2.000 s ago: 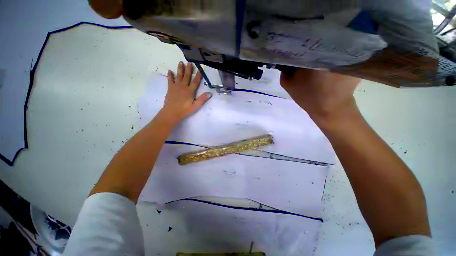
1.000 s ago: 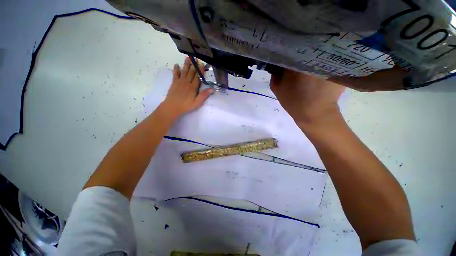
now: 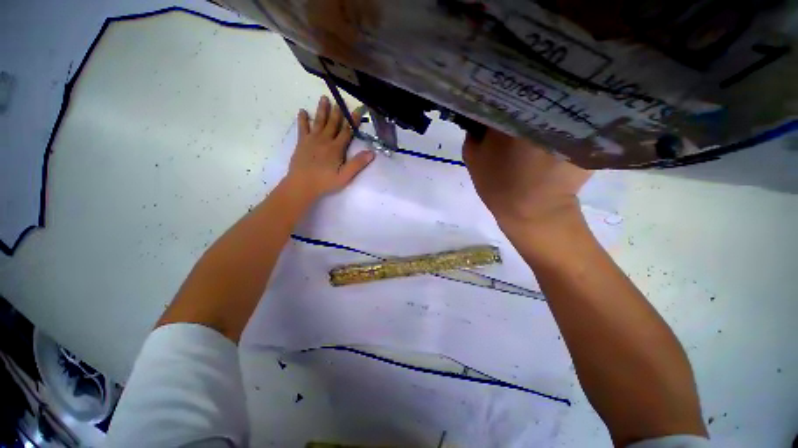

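Observation:
The cutting machine's large silver motor body (image 3: 560,70) fills the top right. Its knife and presser foot (image 3: 381,138) stand at the cut line, just right of my left hand's fingertips. My left hand (image 3: 325,156) lies flat with fingers spread on the paper marker (image 3: 376,319). My right hand (image 3: 516,179) is closed around the machine's black handle under the motor; its fingers are mostly hidden. Dark cut lines run across the papered fabric. A gold-brown weight (image 3: 416,265) lies on the paper over a cut line.
A larger dark-edged, white-topped lay (image 3: 157,131) is at the left. A second weight (image 3: 376,444) is cut off at the bottom edge. A white bucket (image 3: 74,385) with dark scraps is at the lower left, below the edge of the white table (image 3: 752,306).
The motor body has swung lower at the right and appears larger. The machine and my right hand have shifted left, and more cut line shows right of the foot. My left hand stays flat.

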